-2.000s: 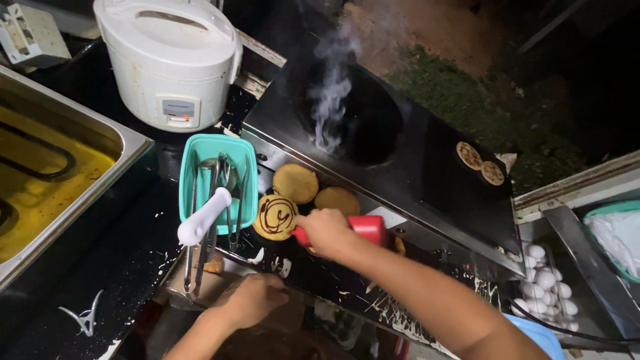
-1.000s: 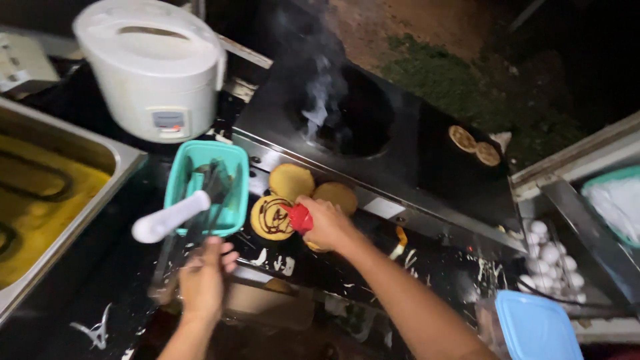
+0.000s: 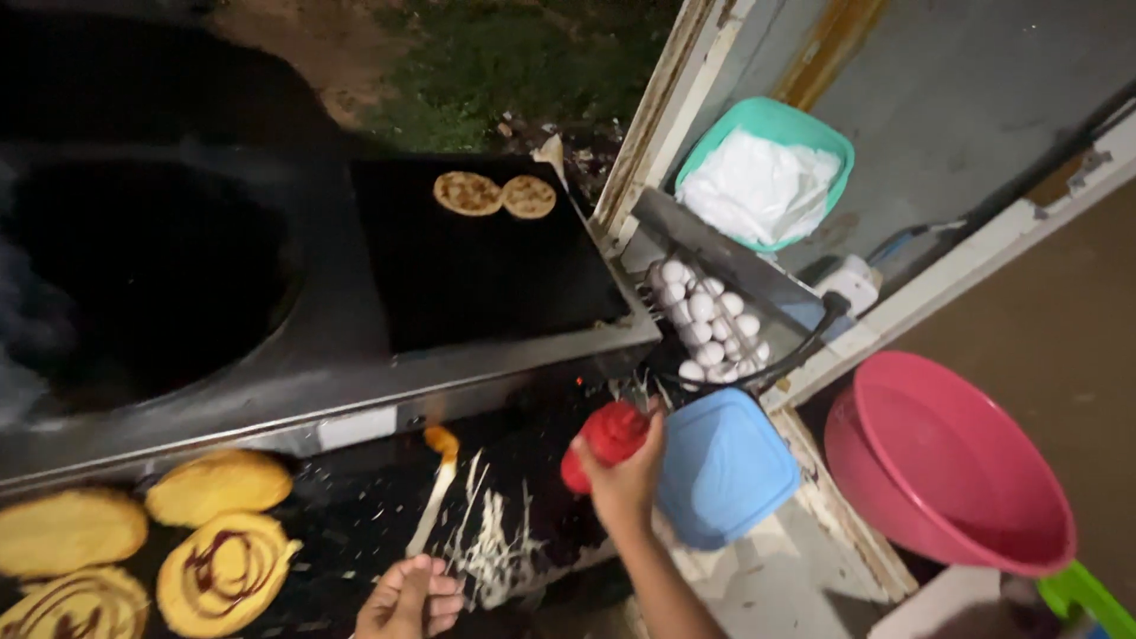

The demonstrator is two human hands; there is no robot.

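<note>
My right hand (image 3: 626, 479) is closed around a red plastic squeeze bottle (image 3: 595, 448), beside a blue plastic lid or container (image 3: 728, 470). My left hand (image 3: 413, 599) is at the bottom edge with curled fingers, at the lower end of a pale utensil (image 3: 435, 501) with an orange-stained tip; whether it grips this cannot be told. White shreds (image 3: 493, 541) lie scattered between the hands. At the lower left are a bun half (image 3: 222, 572) with dark red sauce swirls, another sauced half (image 3: 80, 608) partly cut off, and two plain halves (image 3: 217, 486), (image 3: 67, 532).
Two small browned flatbreads or bun halves (image 3: 468, 193), (image 3: 530, 197) lie on the black griddle (image 3: 479, 284). Faint smoke hangs by the dark round pan (image 3: 151, 275). White eggs (image 3: 701, 311), a teal basket (image 3: 839, 173) with white plastic, a cable and a pink tub (image 3: 967, 470) stand at the right.
My right hand has carried the red bottle from the sauced bun half over beside the blue lid. My left hand has left the teal container of utensils. The view has swung right.
</note>
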